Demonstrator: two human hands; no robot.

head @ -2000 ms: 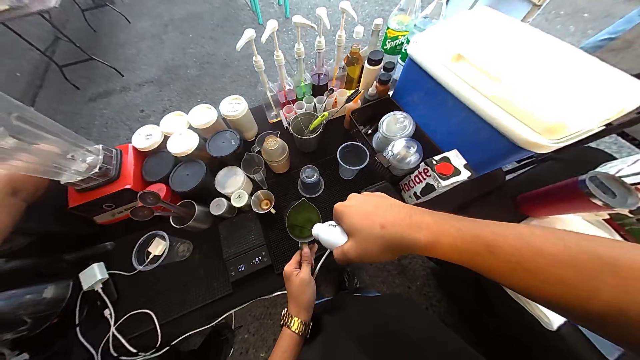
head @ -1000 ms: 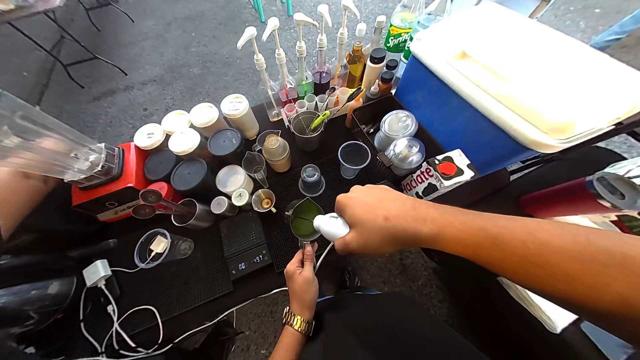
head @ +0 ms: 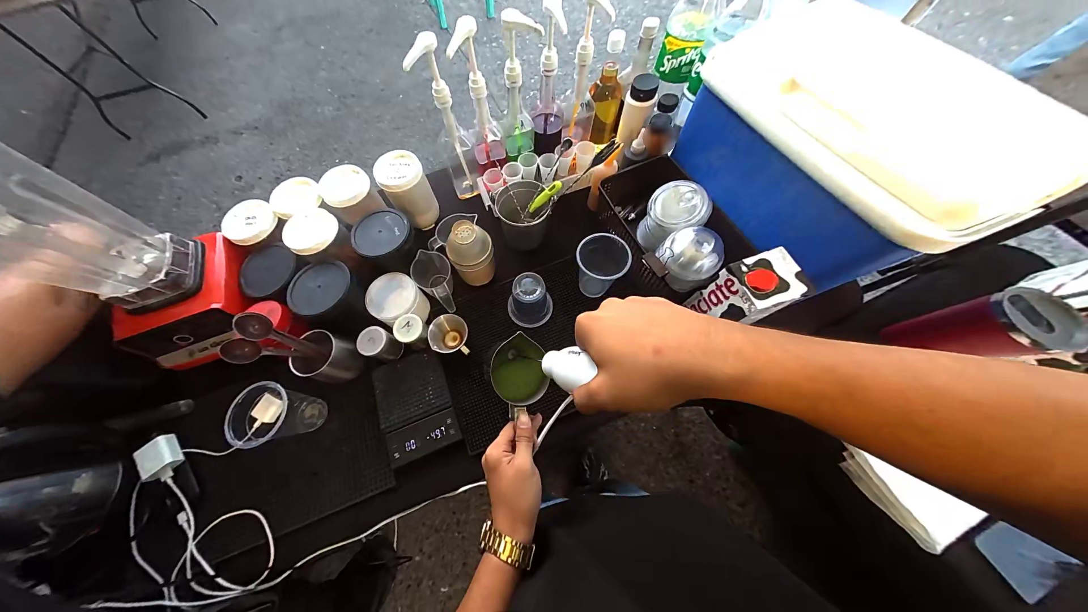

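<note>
My left hand (head: pixel 513 476), with a gold watch at its wrist, grips the handle of a small metal pitcher (head: pixel 519 371) that holds green liquid. My right hand (head: pixel 637 357) is closed around a white handheld milk frother (head: pixel 569 368), whose thin wand reaches over the pitcher's rim into the liquid. The frother's tip is not clearly visible. A white cord (head: pixel 554 418) hangs down beside the pitcher. Left of it lies a black digital scale (head: pixel 416 399), and just above it an upturned clear plastic cup (head: pixel 530 299) rests on the black mat.
Lidded jars (head: pixel 320 285), a red blender base (head: pixel 183 319) and a metal cup (head: pixel 327 355) stand left. Pump bottles (head: pixel 514 119) line the far edge. A blue cooler (head: pixel 765 161), a carton (head: pixel 756 285) and a tray (head: pixel 633 189) are right. Another person's arm (head: pixel 42 314) is beside the blender jug.
</note>
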